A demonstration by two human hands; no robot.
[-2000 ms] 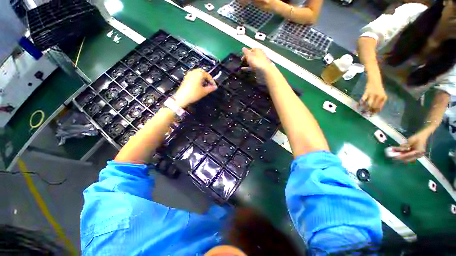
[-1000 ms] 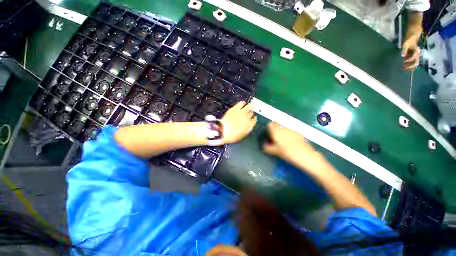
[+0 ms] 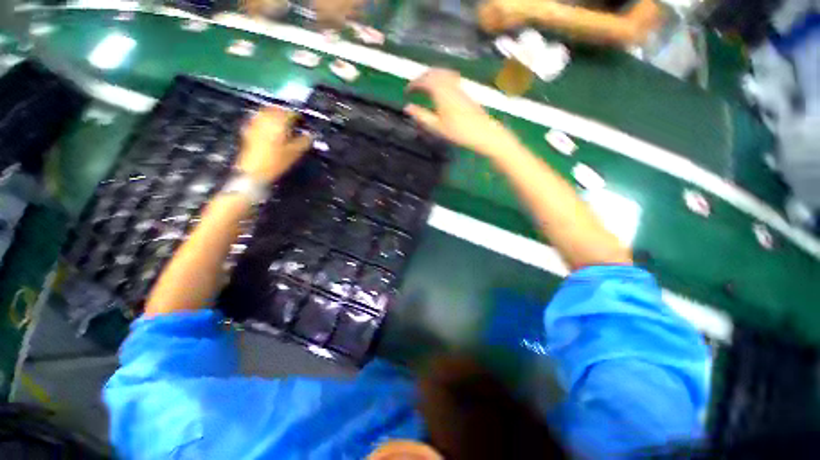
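A shiny black blister tray [image 3: 351, 216] with a grid of pockets lies in front of me, beside another black tray [image 3: 135, 198] on the left whose pockets look filled. The frame is blurred. My left hand [image 3: 270, 144] is over the far part of the trays near where they meet, fingers bent; whether it holds something cannot be told. My right hand [image 3: 441, 108] is past the far right corner of the front tray, thumb and fingers apart, with nothing visible in it.
A green conveyor belt [image 3: 485, 193] with white edge strips runs beyond the trays, carrying small white square pieces [image 3: 560, 141]. Another person's forearm [image 3: 575, 22] shows at the top. Dark trays stand at far left [image 3: 31, 117] and lower right [image 3: 773, 386]. An amber bottle [image 3: 513, 78] stands beyond the belt.
Both hands have moved away from the near right side of the trays to their far edge, my left hand to the left. The dark piece seen at my right hand no longer shows.
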